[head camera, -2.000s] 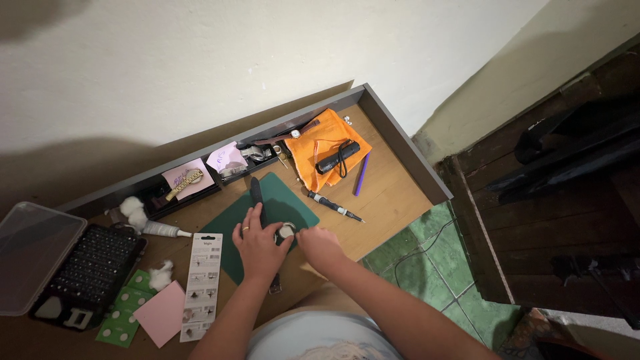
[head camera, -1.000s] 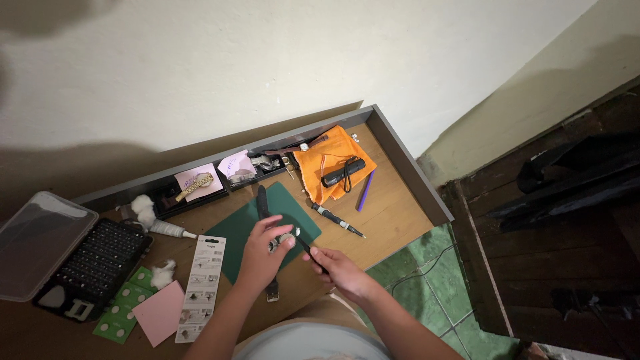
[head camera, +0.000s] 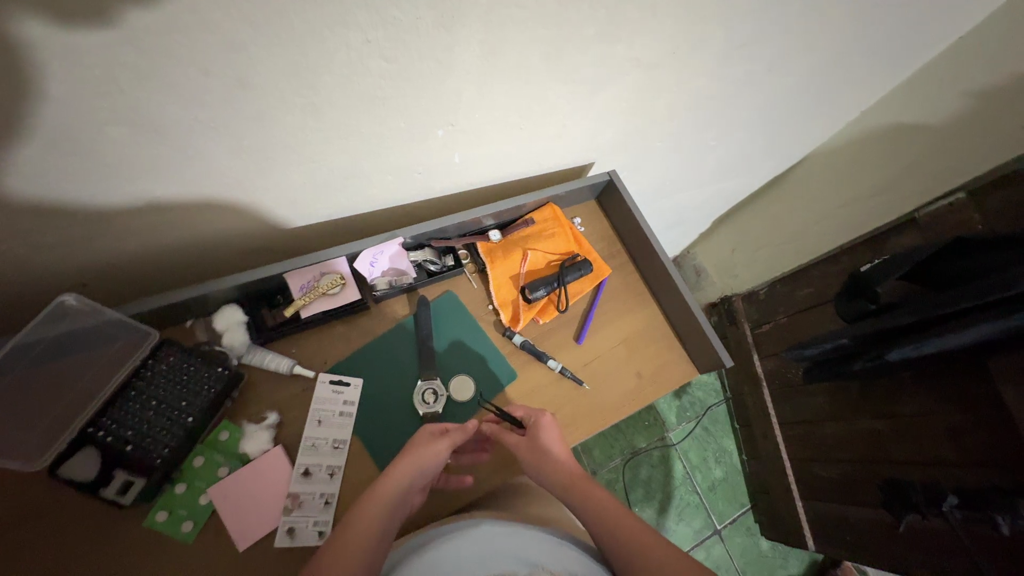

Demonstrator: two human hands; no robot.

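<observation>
A wristwatch with a dark strap lies on the green mat, its back off and the inside showing. Just right of it rests a round metal disc, which looks like the case back. Black tweezers are held in my right hand, tips toward the disc. My left hand is near the mat's front edge, its fingertips close to those of my right hand; whether it holds something small cannot be told.
An orange cloth bears a black flashlight. A precision screwdriver and a purple stick lie nearby. Left are a bit case, a white tube, a blister card and pink paper. Trays with watches line the back edge.
My left hand has drawn back from the watch toward my body, leaving watch and disc in plain view on the mat. My right hand has moved in beside it, still with the tweezers.
</observation>
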